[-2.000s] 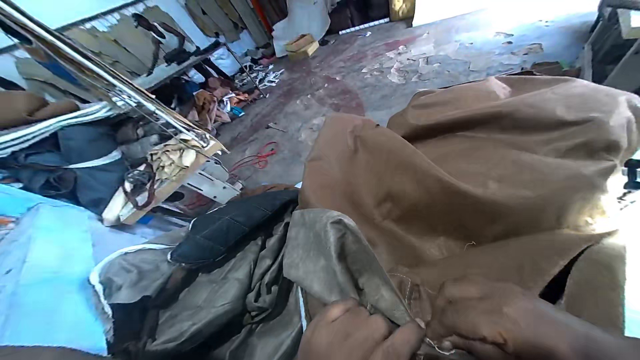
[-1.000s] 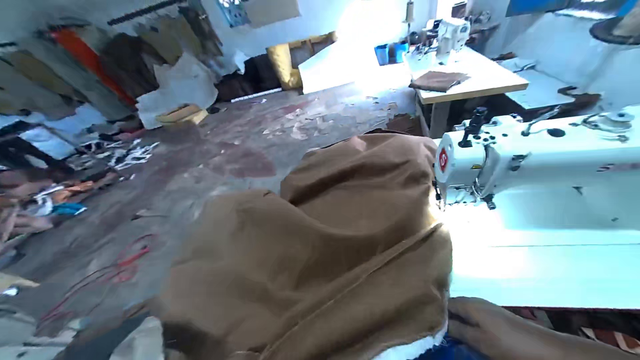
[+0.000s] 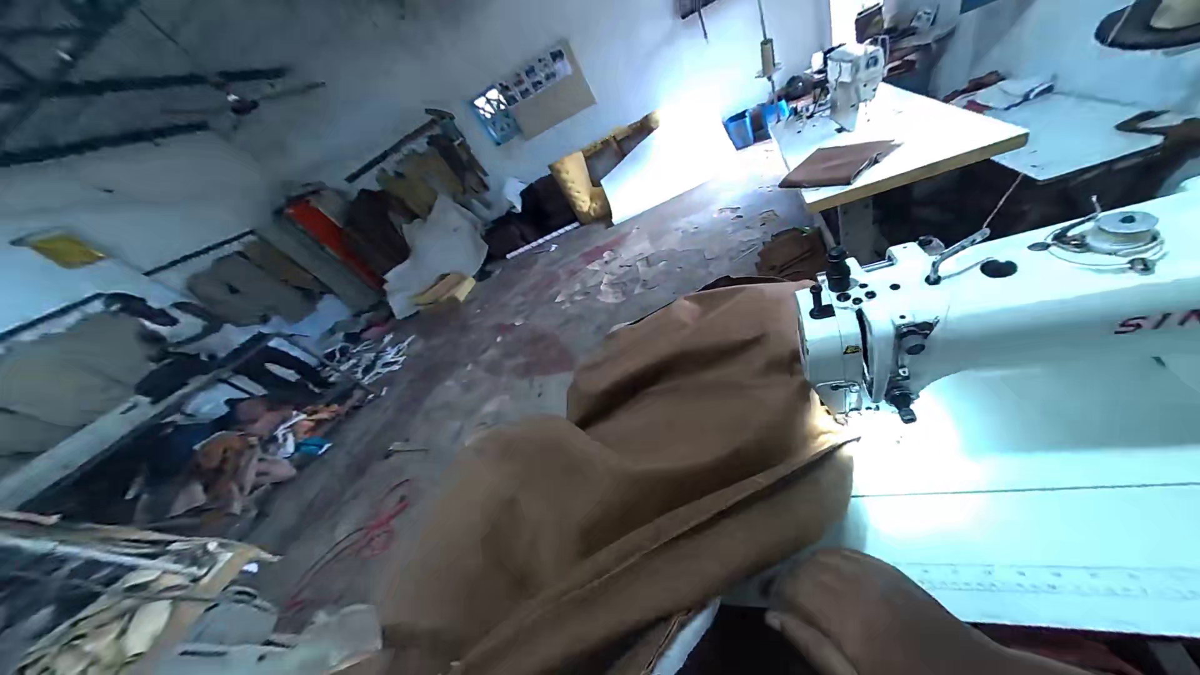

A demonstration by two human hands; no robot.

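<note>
A large piece of brown fabric or leather (image 3: 675, 412) with a long seam spreads over the front of a white Singer sewing machine (image 3: 1012, 319); its seam runs up to the lit needle area. My right hand (image 3: 853, 609) lies at the front edge of the machine's white bed (image 3: 1031, 525), just below the brown material, fingers bent and partly hidden. Whether it grips anything does not show. A pale edge (image 3: 689, 637) of the piece hangs left of that hand. My left hand is outside the view.
Behind stands a table (image 3: 923, 155) with another sewing machine (image 3: 853, 80) and folded brown material. Scraps (image 3: 619, 272) and a red cord (image 3: 375, 534) lie on the floor. Hides hang along the wall. A wooden frame (image 3: 187, 600) holding scraps is at lower left.
Two seconds ago both hands were together on the brown and grey material; now only my right hand shows, by the machine bed. The view has swung toward the machine and up.
</note>
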